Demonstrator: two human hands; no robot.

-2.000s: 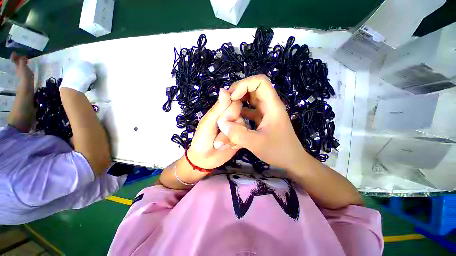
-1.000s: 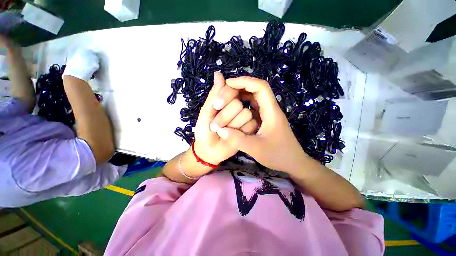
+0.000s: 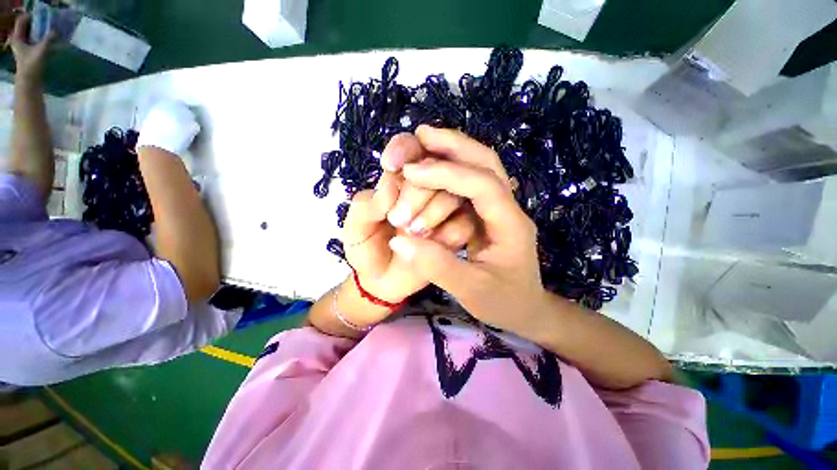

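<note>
A large heap of black coiled USB cables [image 3: 578, 165] with shiny plug ends lies on the white side table [image 3: 266, 165] in front of me. My left hand [image 3: 381, 243], with a red string at the wrist, and my right hand [image 3: 486, 220] are clasped together above the near middle of the heap. Both are bare. The fingers are bent and overlap, and no cable or box shows in them. The inside of the clasp is hidden.
White product boxes [image 3: 275, 20] stand on the green conveyor belt [image 3: 367, 26] beyond the table. Pale empty cartons [image 3: 753, 216] cluster at the right. At the left a co-worker in light purple [image 3: 101, 294], one hand in a white glove [image 3: 168, 127], has a smaller cable heap [image 3: 115, 184].
The boxes on the belt have shifted right. My hands stay clasped, but their fingers have shifted against each other. The co-worker's bare hand has moved up toward the belt with something bluish in it.
</note>
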